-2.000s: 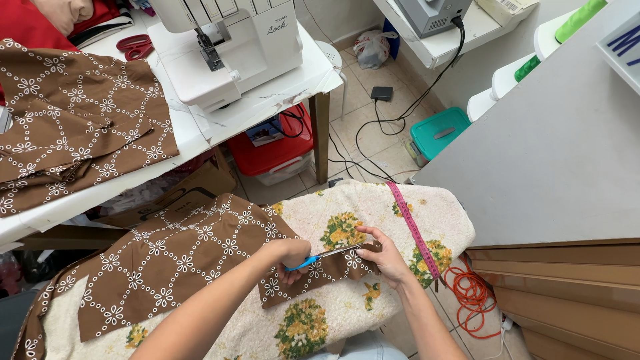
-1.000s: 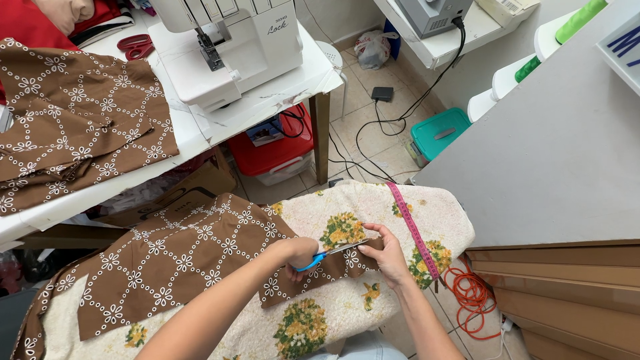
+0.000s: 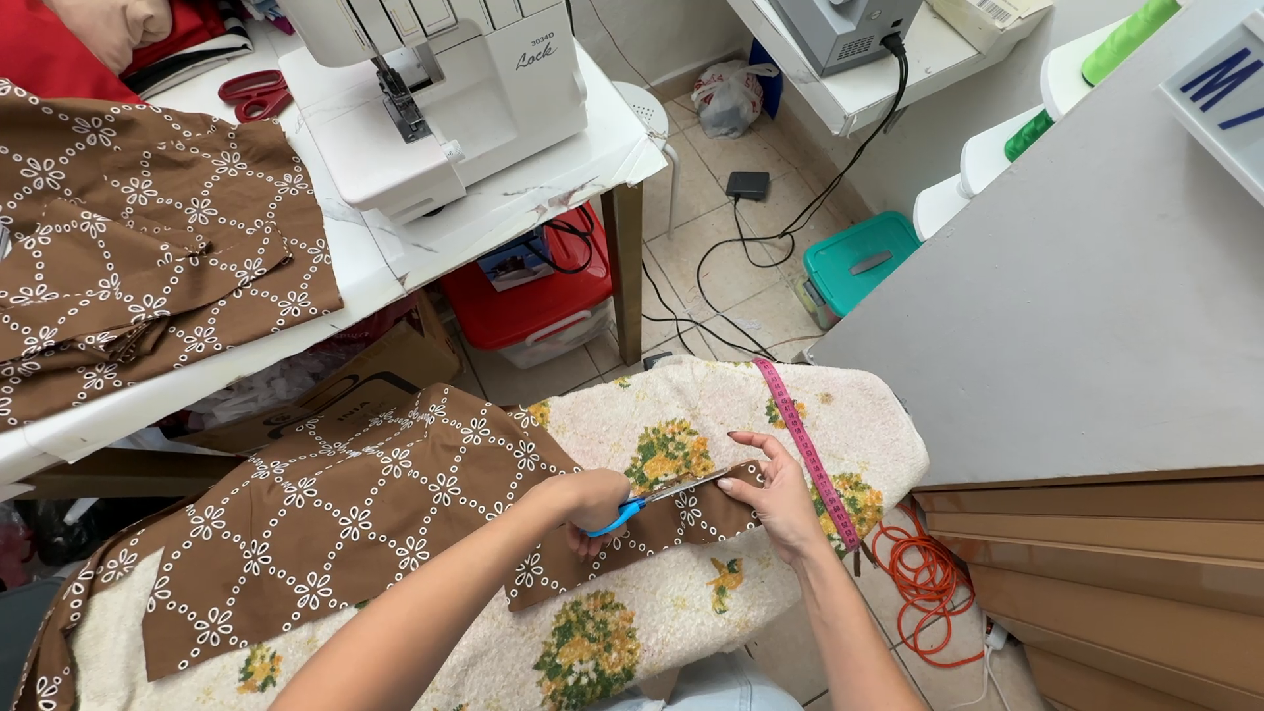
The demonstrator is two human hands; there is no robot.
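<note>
Brown cotton fabric with white flower and dot print (image 3: 395,504) lies over an ironing board with a floral towel-like cover (image 3: 632,592). The arm from the left ends in my left hand (image 3: 592,504), whose fingers are in the handles of blue-handled scissors (image 3: 632,509). The blades point right along the fabric's upper edge, toward my right hand (image 3: 775,494). That hand pinches the narrow right end of the fabric between thumb and fingers, near the blade tips. A pink tape measure (image 3: 810,454) lies across the board to the right of both hands.
A white overlock machine (image 3: 444,109), red-handled scissors (image 3: 255,96) and more brown printed fabric (image 3: 158,237) are on the white table at upper left. Beneath is a red-lidded bin (image 3: 533,296). Cables, a teal-lidded box (image 3: 859,262) and a coiled orange cord (image 3: 923,583) are on the floor.
The scissors' blades, seen apart two seconds ago, look closer together now. Both hands have stayed in nearly the same place over the fabric.
</note>
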